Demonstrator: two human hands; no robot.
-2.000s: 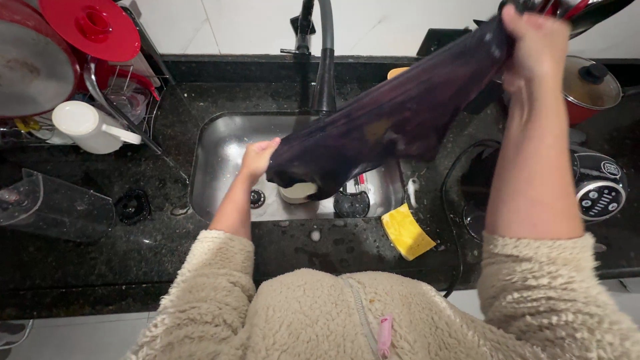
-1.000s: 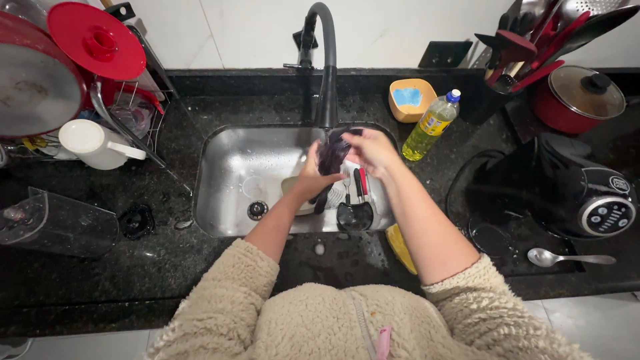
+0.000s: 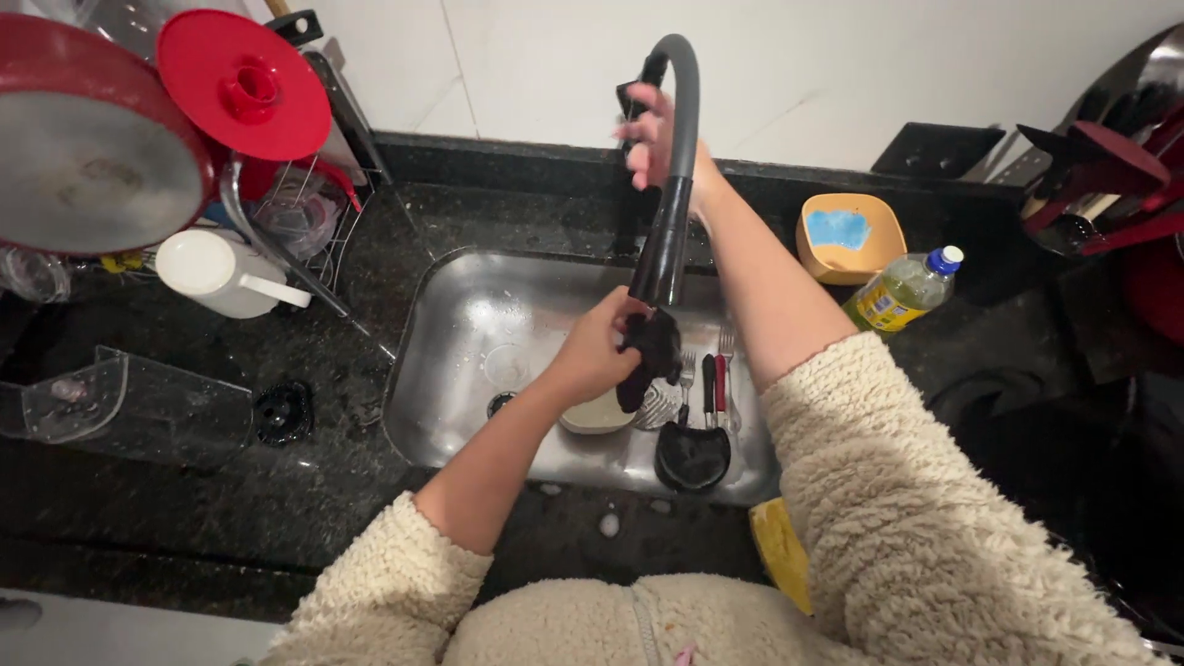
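Bunched up under the spout of the faucet, a dark cloth is held by my left hand over the sink. My right hand is raised beside the faucet's base, partly behind the hose, fingers spread and blurred; nothing shows in it. Below the cloth lie a light bowl, forks, a red-handled utensil and a black utensil or dish.
A yellow cloth lies on the front edge. To the right are an orange container with a blue sponge and a detergent bottle. At left stand a dish rack with a red lid, a white mug and a clear plastic container.
The dark cloth was stretched between both hands, then gathered over the sink. My right hand has let go of it and moved up to the faucet; my left hand keeps the cloth.
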